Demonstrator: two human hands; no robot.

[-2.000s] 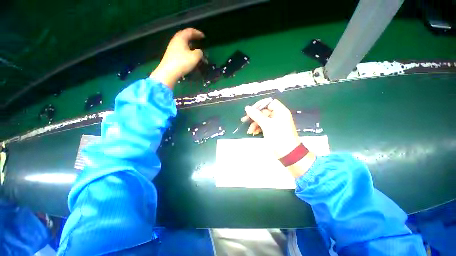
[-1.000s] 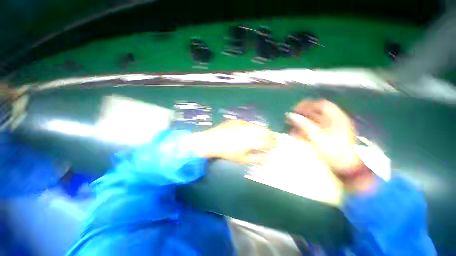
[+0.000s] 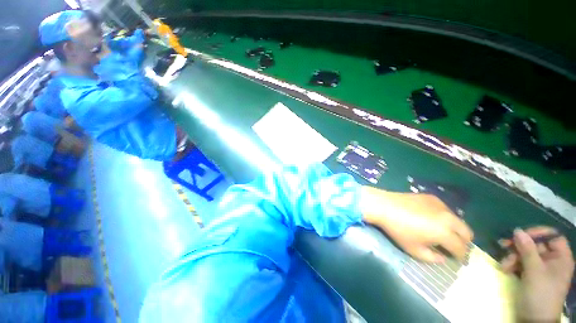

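Observation:
A white and cream ruled adhesive sticker sheet (image 3: 442,287) lies on the bench at the lower right. My left hand (image 3: 420,224) rests over its upper left edge, fingers bent down; whether it grips the sheet is unclear. My right hand (image 3: 546,265) is at the right edge, partly cut off, fingers curled around a thin dark tool that looks like tweezers (image 3: 543,238). A dark board with pale spots (image 3: 361,162) lies on the bench left of my left hand. Another dark board (image 3: 442,192) lies just beyond that hand, blurred.
A second white sheet (image 3: 294,135) lies farther left on the bench. A chipped rail (image 3: 410,130) divides the bench from the green belt (image 3: 372,88), which carries several dark boards (image 3: 427,104). A person in blue (image 3: 114,101) works at the far left. Blue crates (image 3: 196,173) stand below.
The view has swung left, bringing the other person into sight. My left hand has come back from over the belt to the sticker sheet. My right hand now appears at the right edge.

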